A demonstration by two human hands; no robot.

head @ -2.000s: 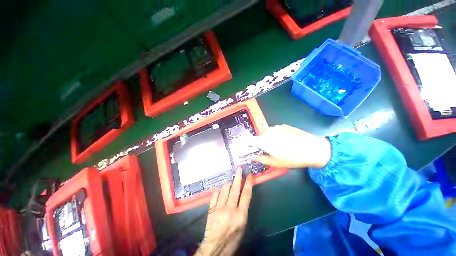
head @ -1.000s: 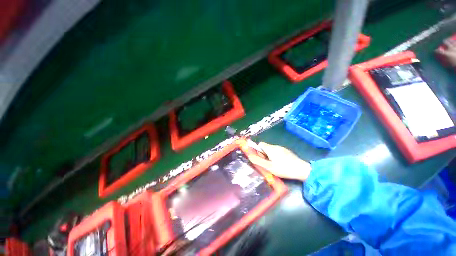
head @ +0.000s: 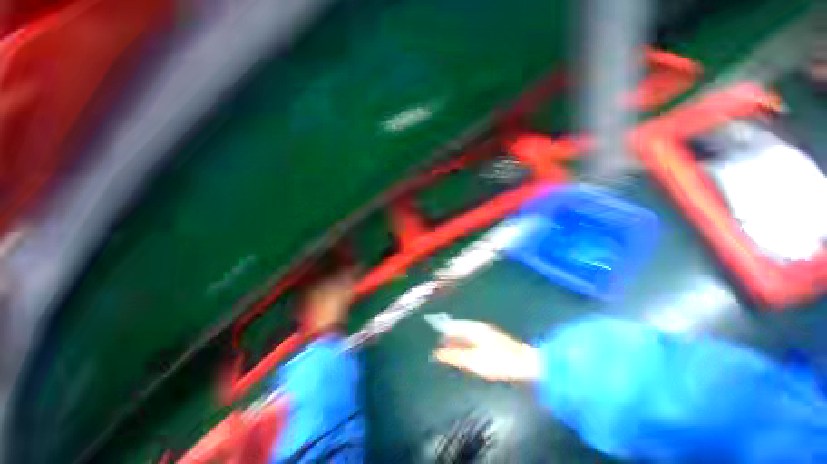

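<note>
The frame is strongly blurred. My right hand (head: 485,352) is over the dark green bench, with a small pale thing (head: 439,321) at its fingertips; its type is unclear. My left hand (head: 328,304), blurred, is further back over the edge of a red tray (head: 281,349); whether it grips the tray cannot be told. Several red trays stand in a row behind the white-flecked strip, one of them beyond my left hand (head: 408,227). The blue parts bin (head: 589,240) stands right of centre.
At the right, a red tray (head: 694,195) holds an opened tablet with a glaring white battery (head: 771,195). A grey post (head: 612,91) rises behind the bin. Red material (head: 240,435) shows at the lower left. A raised green panel (head: 272,154) lies behind.
The view has swung and blurred. The tray with the tablet is gone from in front of me. My left hand now shows at the back row. My right hand is off the tray edge.
</note>
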